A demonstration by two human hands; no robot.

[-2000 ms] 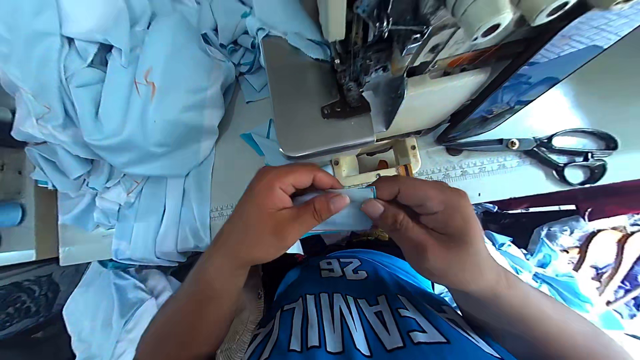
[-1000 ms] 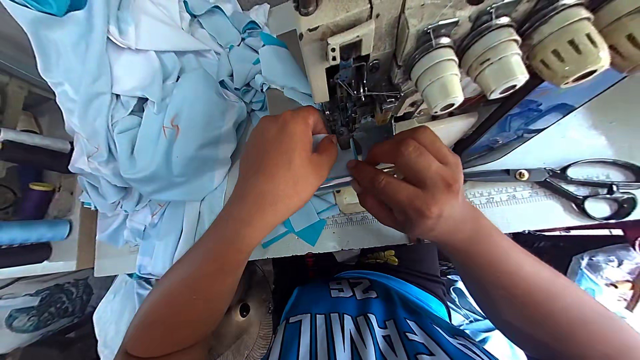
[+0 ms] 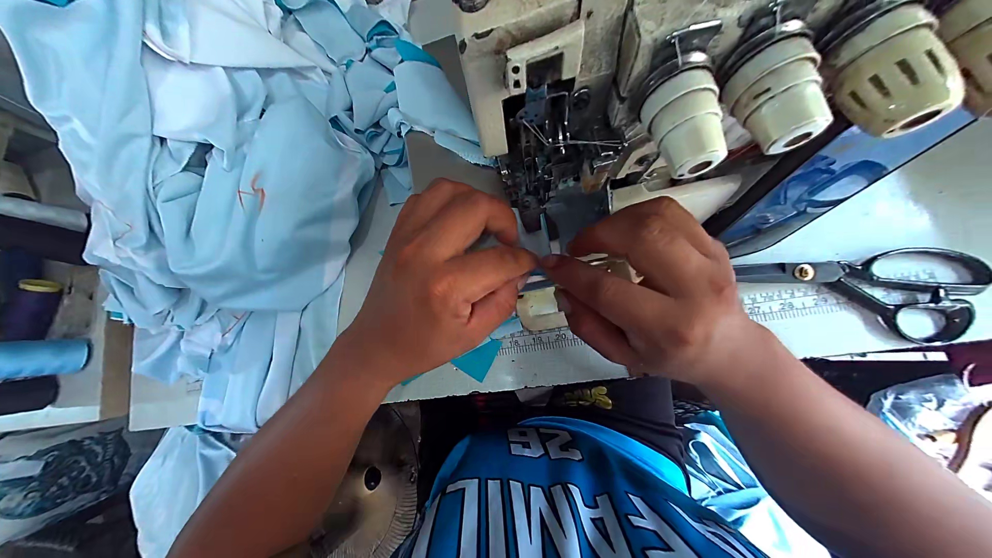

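Both hands meet just in front of the needle area of an overlock sewing machine [image 3: 542, 147]. My left hand [image 3: 457, 275] pinches a small light blue fabric piece [image 3: 532, 232], mostly hidden by the fingers. From the other side, my right hand [image 3: 655, 287] has its thumb and index fingertip at the same fabric, close to the left fingertips. A teal fabric corner [image 3: 479, 359] lies on the table edge below my left hand.
A heap of light blue fabric [image 3: 256, 209] covers the left side. Black-handled scissors [image 3: 833, 273] lie at right beside a measuring tape [image 3: 790, 302]. Cream tension knobs [image 3: 783, 93] jut out at upper right. Thread spools [image 3: 43, 358] stand at far left.
Both hands have moved away from the body, up to the machine's needle area, with the light blue fabric. The view has shifted, showing more of the machine.
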